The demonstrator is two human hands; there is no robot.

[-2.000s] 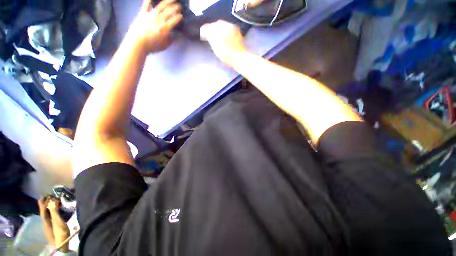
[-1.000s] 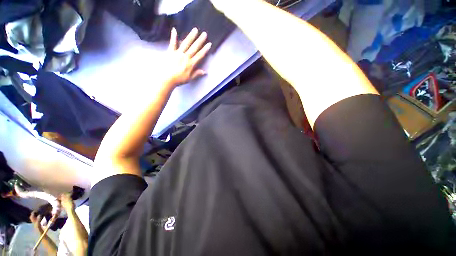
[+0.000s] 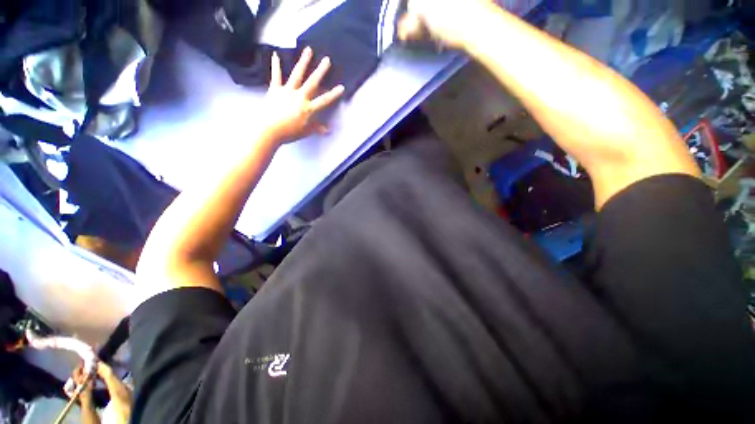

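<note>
A dark garment piece (image 3: pixel 343 41) with a white part (image 3: pixel 291 23) lies on the pale ironing table cover (image 3: pixel 203 112) at the top centre. My left hand (image 3: pixel 296 103) is empty, palm down with fingers spread, at the dark cloth's near edge. My right hand (image 3: pixel 424 23) is at the top edge of the picture, fingers curled around what looks like the steam iron. Only the iron's pale, wire-like curved edge (image 3: pixel 387 26) shows, over the right side of the dark cloth. Its handle is hidden by the hand and cut off.
Crumpled black, white and grey garments (image 3: pixel 83 79) lie at the upper left, with a dark cloth (image 3: pixel 112 186) below them. Another person's hands (image 3: pixel 95 383) hold a thin stick-like thing at the lower left. Blue and dark cloth heaps (image 3: pixel 683 74) lie at the right.
My left hand has come down from the garment and spread open. My right hand went up out of view, then came back at the top with the iron's edge, now further left.
</note>
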